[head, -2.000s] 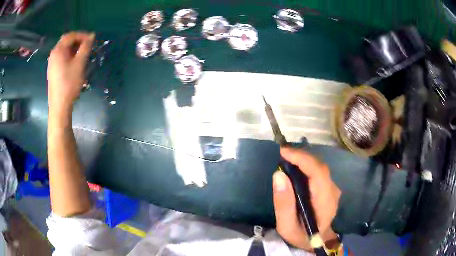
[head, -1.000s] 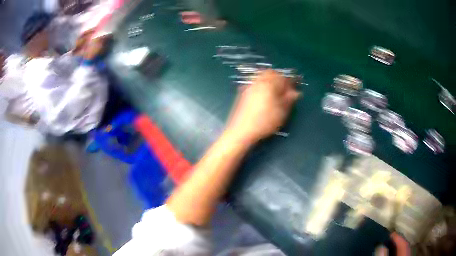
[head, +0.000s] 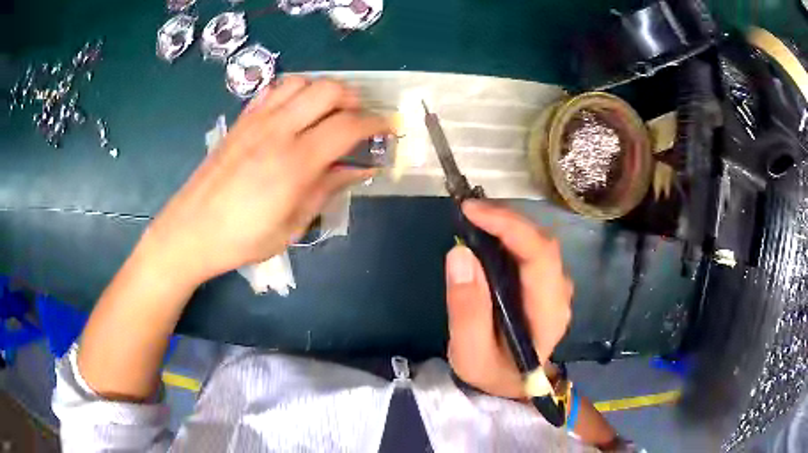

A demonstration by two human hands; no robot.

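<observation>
My right hand (head: 509, 296) holds the black soldering iron (head: 498, 287), its thin tip pointing up over the cream taped pad (head: 496, 115). My left hand (head: 266, 168) is over the pad's left part, fingers bent towards the right. A small silvery piece (head: 378, 149) shows between its thumb and fingers at their tips; the exact grip is partly hidden. The iron's tip is right of the left fingertips, apart from them. Round silvery ornaments (head: 251, 71) lie on the green surface beyond the left hand.
A round tub (head: 556, 150) of silvery grains stands at the pad's right end. A black fixture (head: 700, 133) is right of it, with a glossy ribbed mass (head: 771, 354) at the far right. Tiny metal bits (head: 62, 97) lie scattered at the far left. Torn tape (head: 270, 274) lies below the left hand.
The view swung left to the scattered bits and has come back to the pad. My left hand has moved from the bits to the pad. The iron is still in my right hand.
</observation>
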